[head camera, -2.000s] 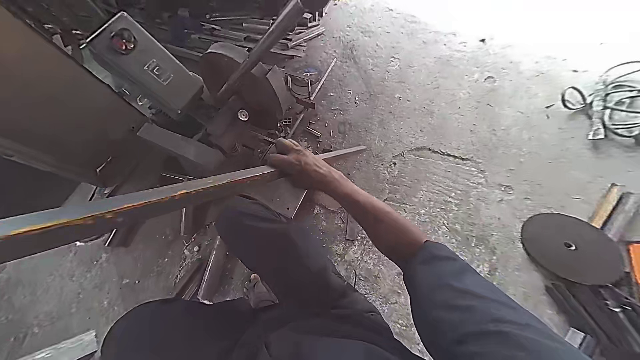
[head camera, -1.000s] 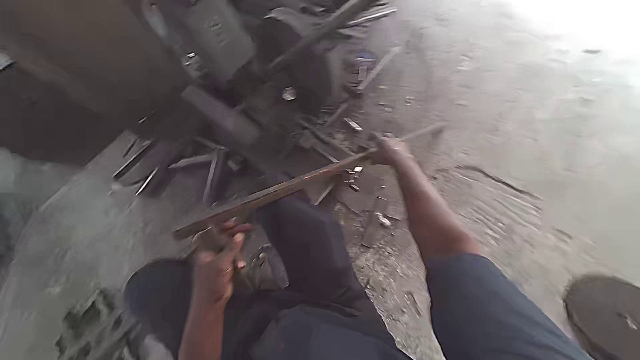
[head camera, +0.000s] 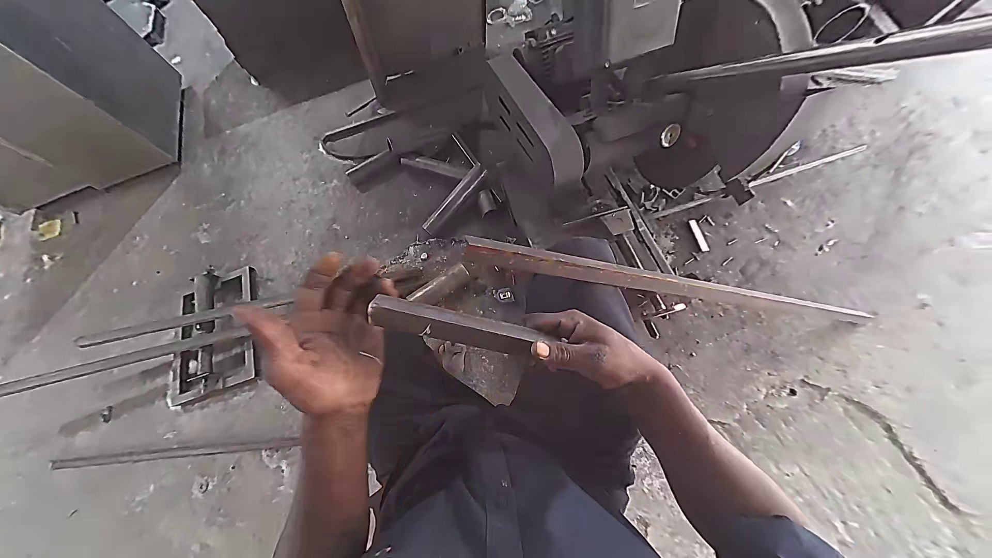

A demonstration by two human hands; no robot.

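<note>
My right hand [head camera: 597, 350] grips the right end of a short dark metal bar [head camera: 457, 325], with the thumb on top. Beside the bar's left end, my left hand [head camera: 322, 341] is spread with the palm up; I cannot tell whether its fingertips touch the bar. Beyond my hands a long metal bar [head camera: 666, 283] slants across my knee, its thinner-looking end to the right. Neither hand is on it. A short metal tube [head camera: 438, 284] shows just behind the short bar.
A cut-off machine [head camera: 542, 124] with a large disc [head camera: 697, 101] stands ahead. Metal offcuts [head camera: 457, 198] lie around its base. On the floor at left, long rods [head camera: 132, 368] cross a rectangular metal frame [head camera: 248, 333]. A grey cabinet [head camera: 93, 116] stands at upper left.
My right hand has let go of the long bar and now holds the short bar. My left hand has come off the long bar and opened. The view has swung left.
</note>
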